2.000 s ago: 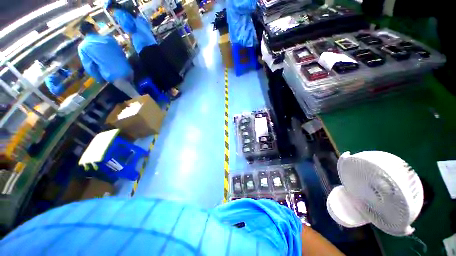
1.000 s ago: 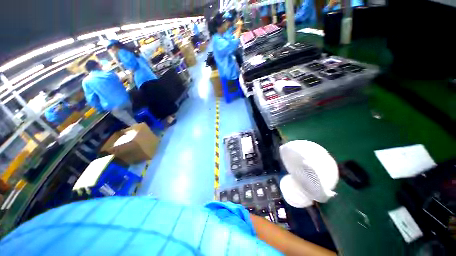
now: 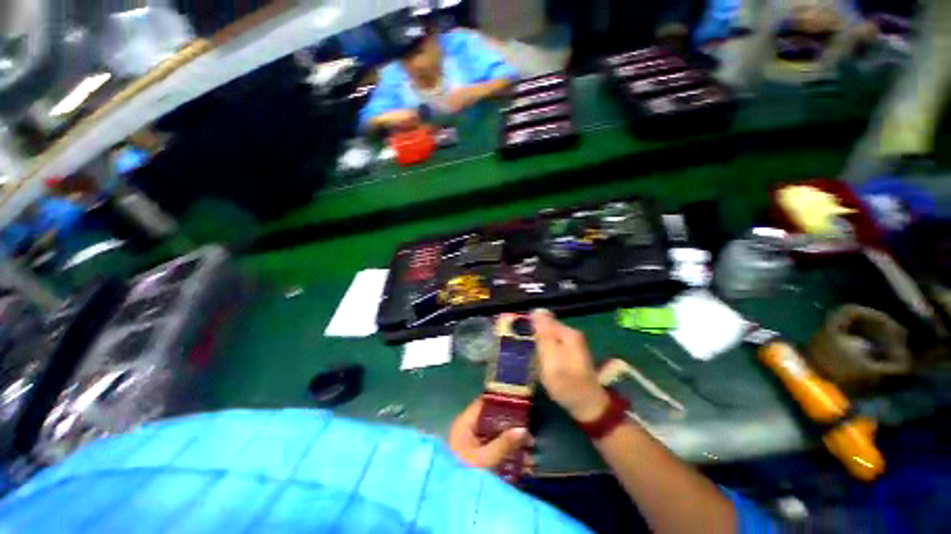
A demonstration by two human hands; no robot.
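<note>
A phone unit is in front of me, with a pale upper part around a dark blue area and a dark red lower part. My left hand is closed around the red lower part. My right hand is at the upper right edge of the phone, its fingertips near the top end. The frame is blurred, and I cannot tell whether the right fingers grip the phone. A red band is on my right wrist.
A black parts tray with small parts lies behind the phone. A clear cup is beside it. An orange-yellow screwdriver and grey-white bottle are at the right. Stacked clear trays are left. A person sits opposite.
The view has swung right from the aisle and fan to the bench. Both my hands and the phone are now in the picture; before, only an arm showed.
</note>
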